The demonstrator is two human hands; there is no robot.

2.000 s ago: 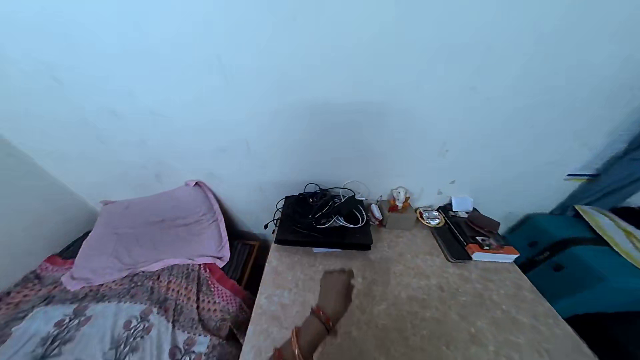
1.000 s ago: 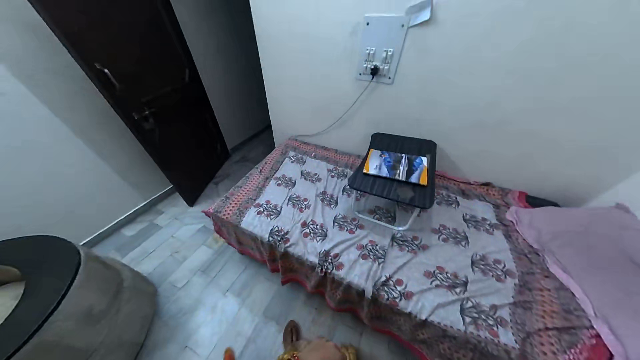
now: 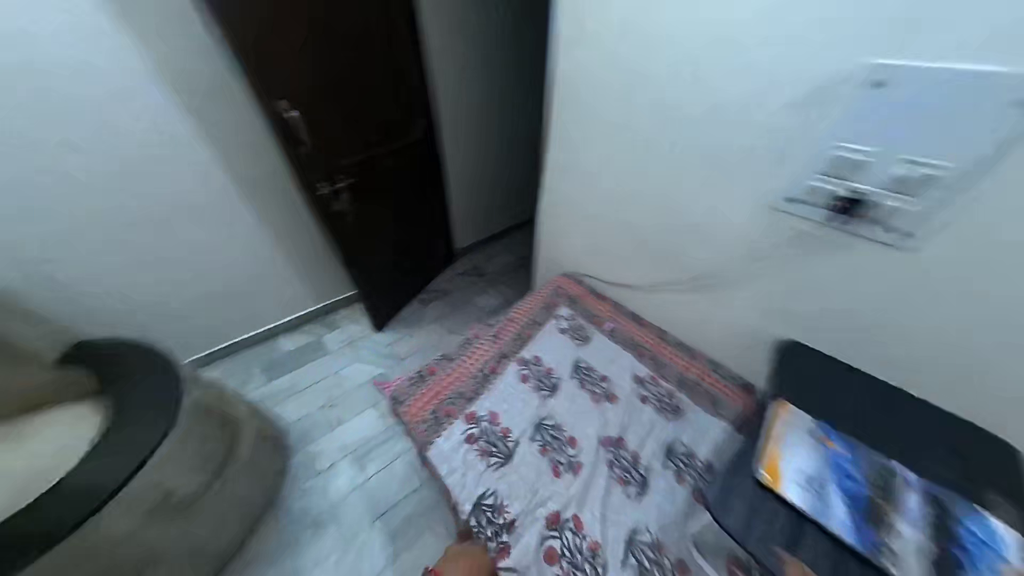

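Note:
My left hand, with a red bangle at the wrist, shows only in part at the bottom edge, beside the floral bedsheet; whether it grips anything cannot be seen. What seems to be a fingertip of my right hand lies at the near edge of a small black folding table, mostly cut off by the frame. On that table rests a glossy printed book or magazine with blue and orange on its cover. The view is blurred.
A grey rounded seat or container with a dark rim stands at the left on the tiled floor. Behind are a dark brown door and a doorway. On the right wall is a switchboard with a plug and cable.
The view has swung from a table with cables to the bed, and now sits nearer the door and the black table. A fingertip shows at that table's edge, where none showed one second ago.

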